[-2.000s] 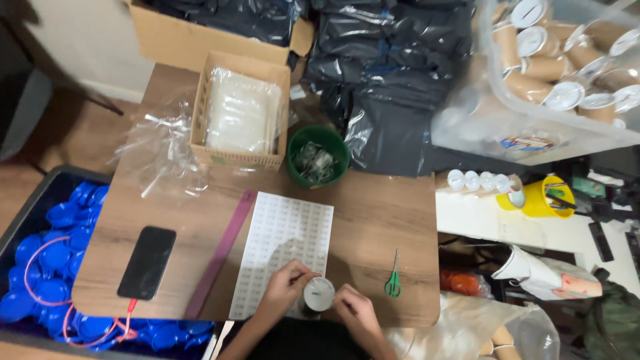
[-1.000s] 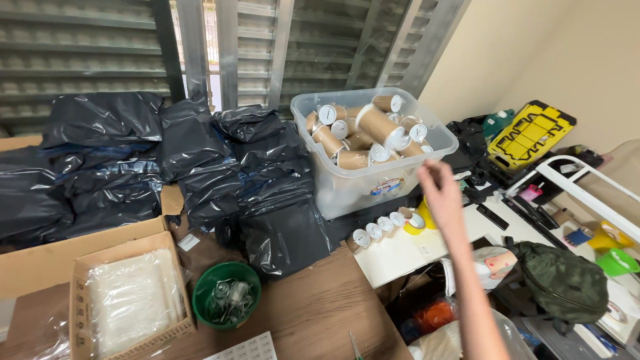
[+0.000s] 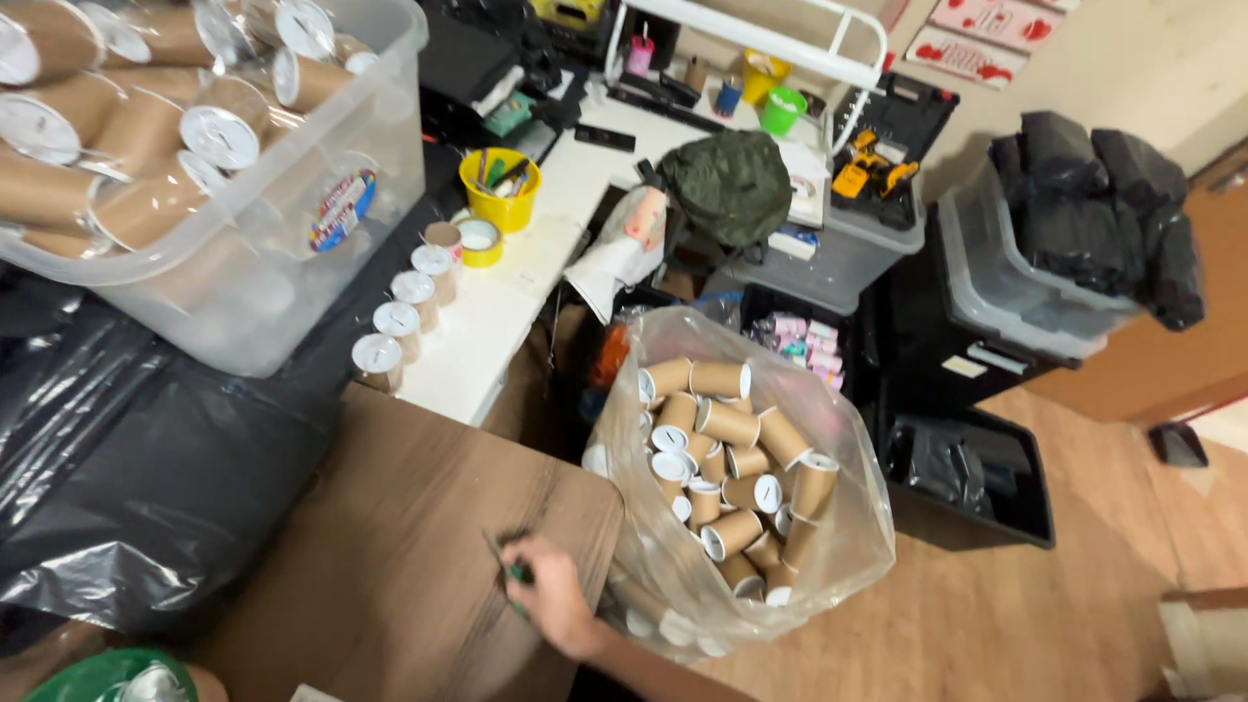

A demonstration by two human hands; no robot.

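My right hand [image 3: 558, 600] is low over the brown wood-look tabletop [image 3: 429, 507], near its right corner. Its fingers close around the green handles of a pair of scissors [image 3: 522, 571], whose thin blades point up and left; motion blurs the grip. My left hand is out of view. To the right of the hand, a clear plastic bag [image 3: 858, 507] holds several cardboard tubes [image 3: 729, 423] with white slotted caps. More capped tubes [image 3: 44, 127] fill a clear plastic bin [image 3: 263, 322] at upper left.
Black plastic packages [image 3: 175, 468] lie left on the table. A green bowl [image 3: 107, 678] sits at the lower left edge. Small capped tubes [image 3: 376, 356] line a white desk [image 3: 517, 283] beside a yellow bucket [image 3: 502, 200]. Black bins [image 3: 1033, 487] stand right.
The view has swung right. My right hand, raised near the clear bin one second ago, is now down at the scissors. The capped container held two seconds ago is out of view.
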